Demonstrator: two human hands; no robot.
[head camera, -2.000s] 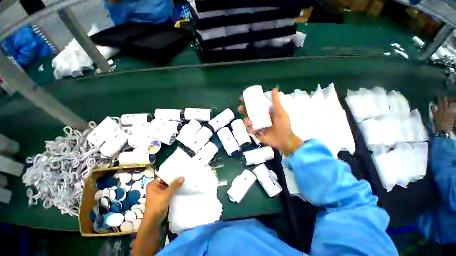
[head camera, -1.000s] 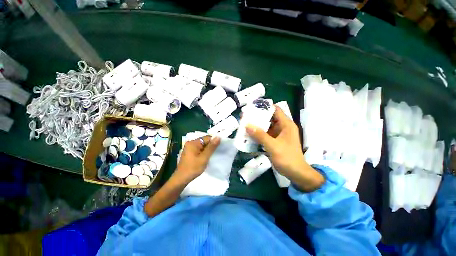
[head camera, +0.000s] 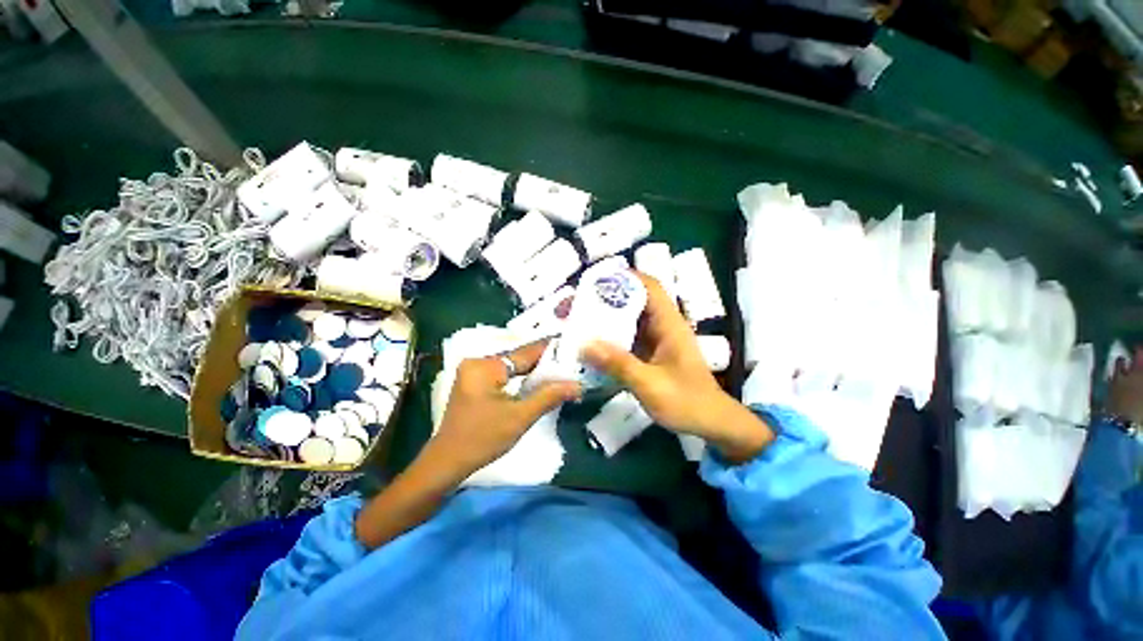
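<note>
A white cylindrical device (head camera: 602, 307) is held in front of me, tilted so its round end face with dark purplish marking shows. My right hand (head camera: 664, 382) is closed around its right side, thumb on the front. My left hand (head camera: 495, 401), with a ring on one finger, has its fingertips at the lower left of the device; whether they also pinch a sleeve is hard to tell. White sleeves (head camera: 533, 453) lie flat under and beside my left hand. Several more cylindrical devices (head camera: 552, 198) lie loose on the green bench behind my hands.
An open cardboard box (head camera: 201, 413) of white and blue discs (head camera: 286, 426) is at the left, beside tangled white cables (head camera: 138, 269). Bagged units (head camera: 834, 288) lie in rows on black trays (head camera: 921, 470) at the right. Another person's hand (head camera: 1124, 388) is at the right edge.
The camera has tilted down since the oldest frame. The device has come down from the right to meet my left hand, and its marked end face now turns toward me.
</note>
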